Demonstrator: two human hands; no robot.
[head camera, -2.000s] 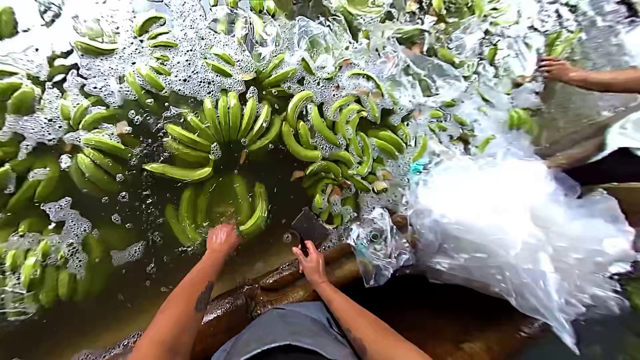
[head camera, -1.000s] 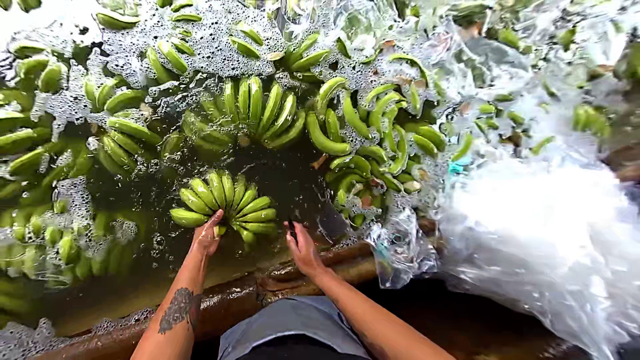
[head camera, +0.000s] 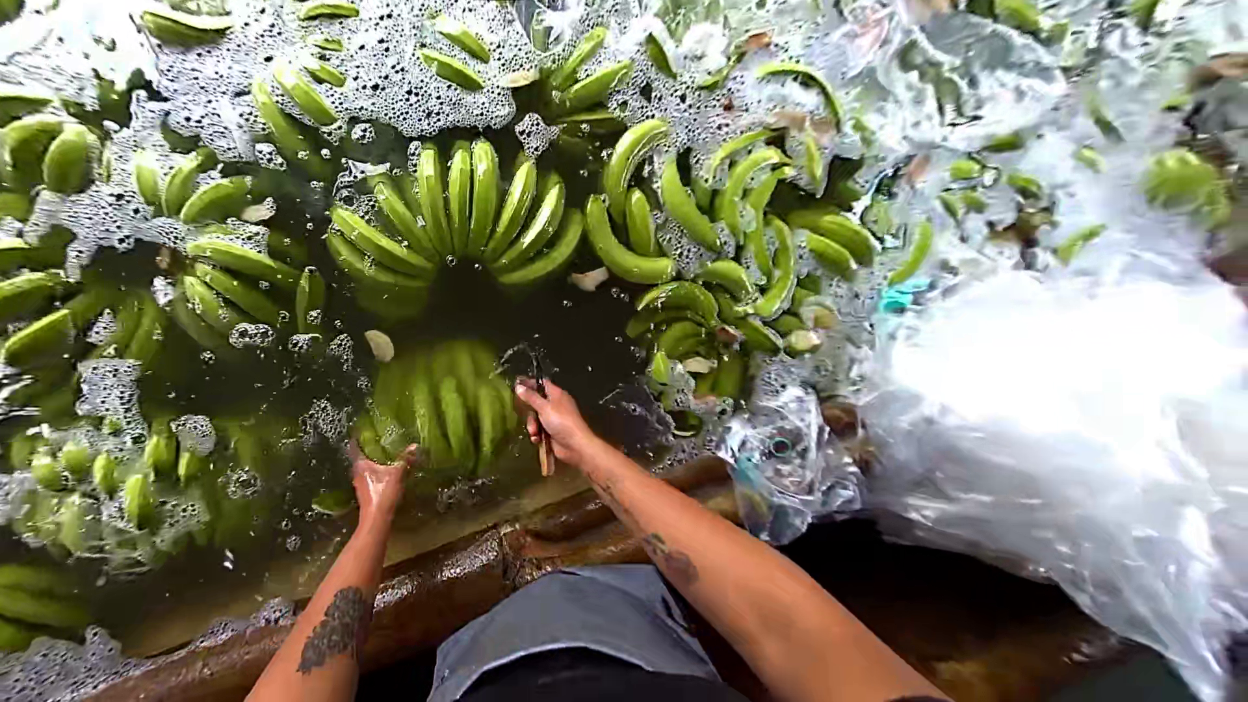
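Observation:
My left hand (head camera: 382, 478) is partly under the murky water at the lower left end of a submerged hand of green bananas (head camera: 448, 405); its fingertips are hidden, and it seems to grip the fruit. Just right of that bunch, my right hand (head camera: 554, 419) is closed around a knife-like tool (head camera: 546, 450), whose handle sticks out below the fist and whose dark blade end points up at the water surface. Beyond them a fanned hand of green bananas (head camera: 478, 200) floats half out of the water.
The tank's wet brown rim (head camera: 439, 575) runs between my body and the water. Many green bananas (head camera: 770, 214) float on the right and left among foam (head camera: 419, 78). A large heap of clear plastic (head camera: 1053, 390) lies at the right, beside a small crumpled plastic bag (head camera: 785, 458).
One second ago my left hand held a banana hand at the surface; now the bananas there are underwater. My right hand has moved up beside them with the tool. The co-worker's arm is out of view.

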